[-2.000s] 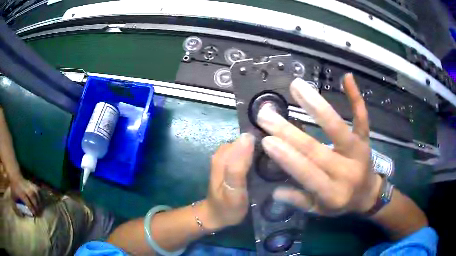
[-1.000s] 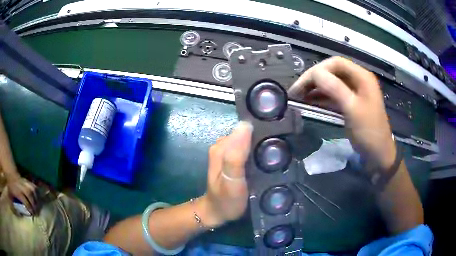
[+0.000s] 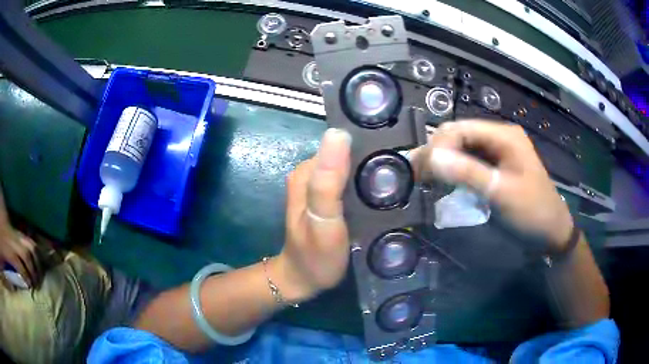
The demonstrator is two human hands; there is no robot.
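A long grey bracket plate (image 3: 338,64) stands lengthwise in front of me, with several round black-ringed lens units (image 3: 384,179) in a row. My left hand (image 3: 317,220) holds its left edge, thumb on the front, other fingers partly hidden. My right hand (image 3: 498,170) is blurred, fingers bent, at the plate's right edge beside the second lens unit from the top. Whether it touches or pinches anything cannot be told. A crumpled white wipe (image 3: 461,208) lies below my right hand. Thin dark tweezers (image 3: 448,254) show partly, right of the plate.
A blue bin (image 3: 186,174) at left holds a white-nozzled bottle (image 3: 128,151). Beyond the bench's pale rail (image 3: 263,97) lies a dark parts tray (image 3: 523,114) with clear round pieces. Another person's hand (image 3: 18,252) rests at the far left.
My right hand has come off the top lens unit, round to the plate's right side, then slightly lower. The lens faces are uncovered. The plate sits higher in view; the bin has also shifted up.
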